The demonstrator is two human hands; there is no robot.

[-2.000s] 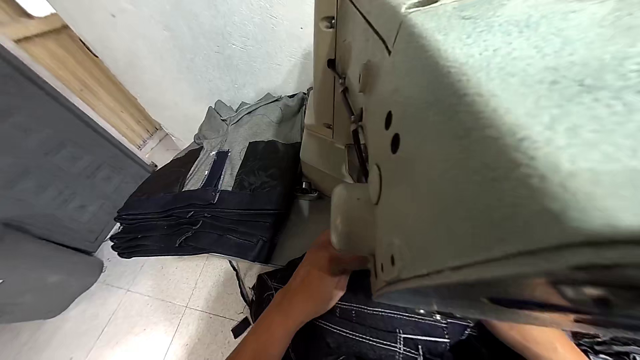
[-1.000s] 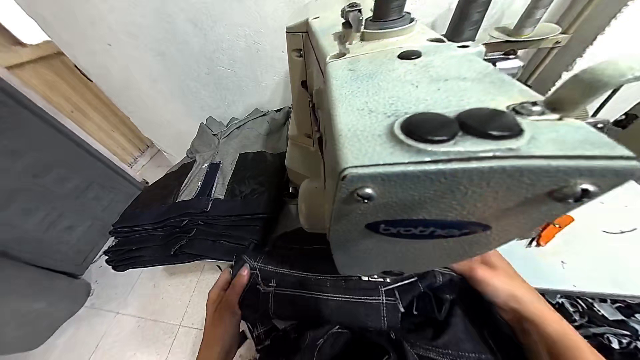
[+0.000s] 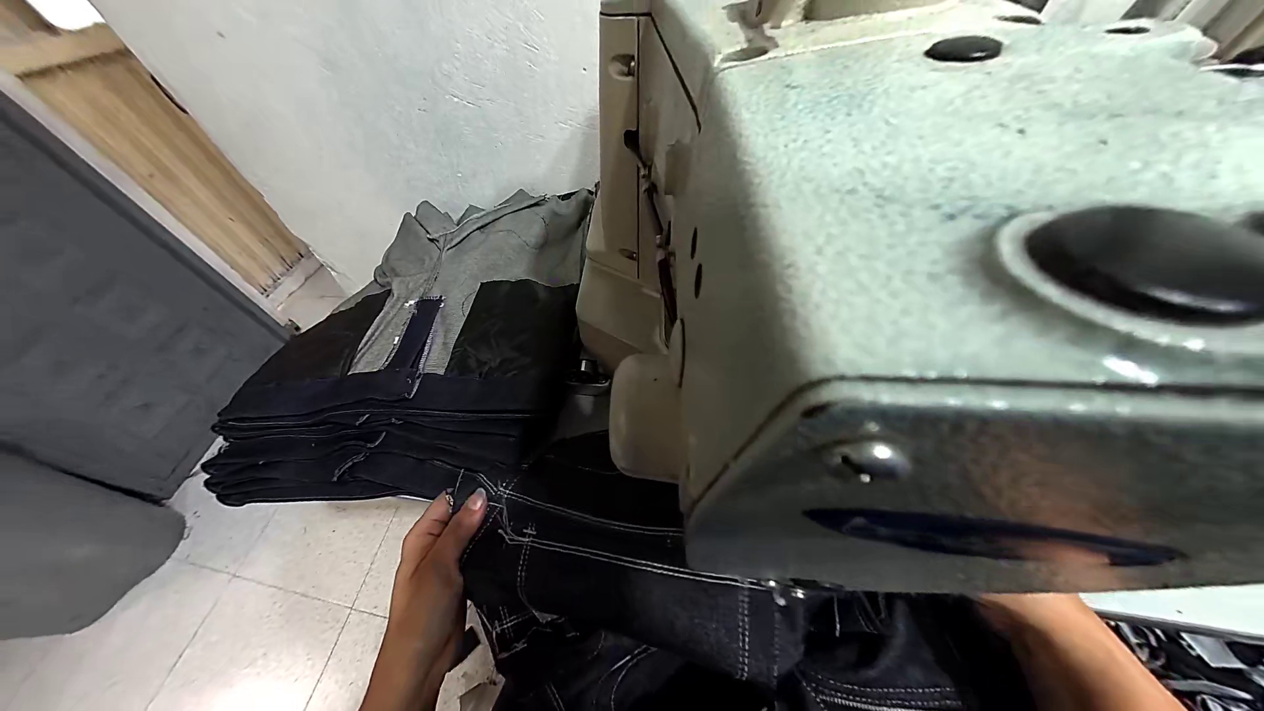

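Note:
Dark denim trousers [image 3: 632,592] with pale stitching lie under the head of an industrial sewing machine [image 3: 889,296]. My left hand [image 3: 434,563] pinches the garment's edge between thumb and fingers, left of the machine. My right hand [image 3: 1057,632] is at the garment's right part; its fingers are hidden behind the machine head and cloth. The needle area is hidden by the machine's body.
A pile of folded dark denim garments [image 3: 365,425] with grey cloth on top lies left of the machine, by the white wall [image 3: 395,99]. A grey panel [image 3: 109,296] stands at the far left. Dark strips [image 3: 1175,662] lie at the lower right.
Two seconds ago my left hand was close beside the machine; it now holds the garment's edge farther left. The view has shifted nearer the machine head since one second ago.

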